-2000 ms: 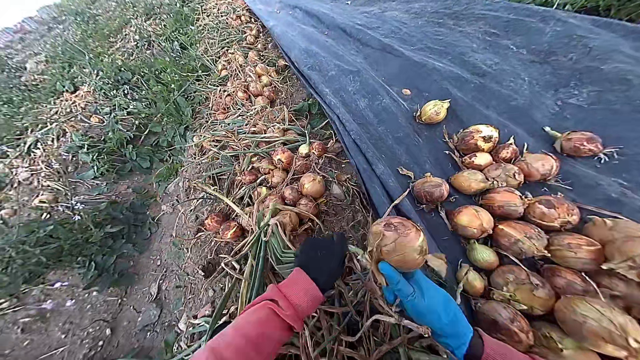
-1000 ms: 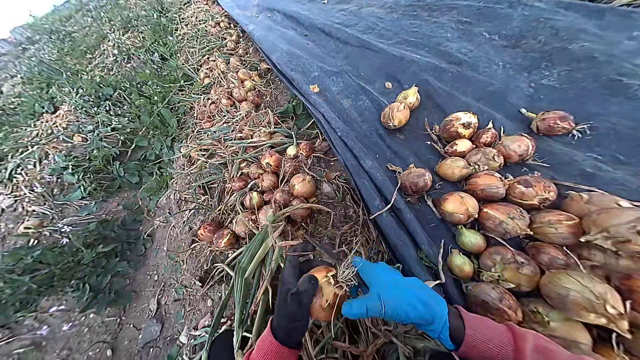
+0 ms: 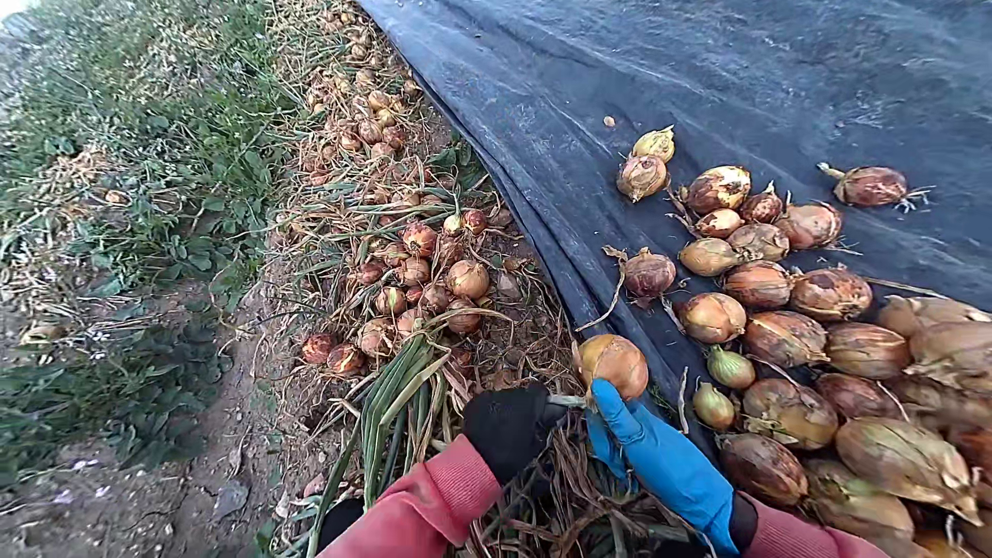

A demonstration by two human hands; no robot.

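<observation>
My right hand, in a blue glove, holds a golden onion near the edge of the dark fabric sheet. Close on its left, my left hand, in a black glove, is closed around a greenish onion stalk that reaches toward this onion. Long green onion leaves lie left of the black glove. Many loose onions rest on the sheet to the right, some with dry necks or roots. Below the hands are dry tops; the fingertips of my left hand are hidden.
A row of onions with tangled tops runs along the soil, left of the dark sheet. Green weeds and bare soil lie farther left. Two onions touch near the top of the group on the sheet.
A second onion has come to lie beside the yellowish one on the sheet since the oldest frame. Since one second ago, the onion in my right hand has come up and right, with more of it showing.
</observation>
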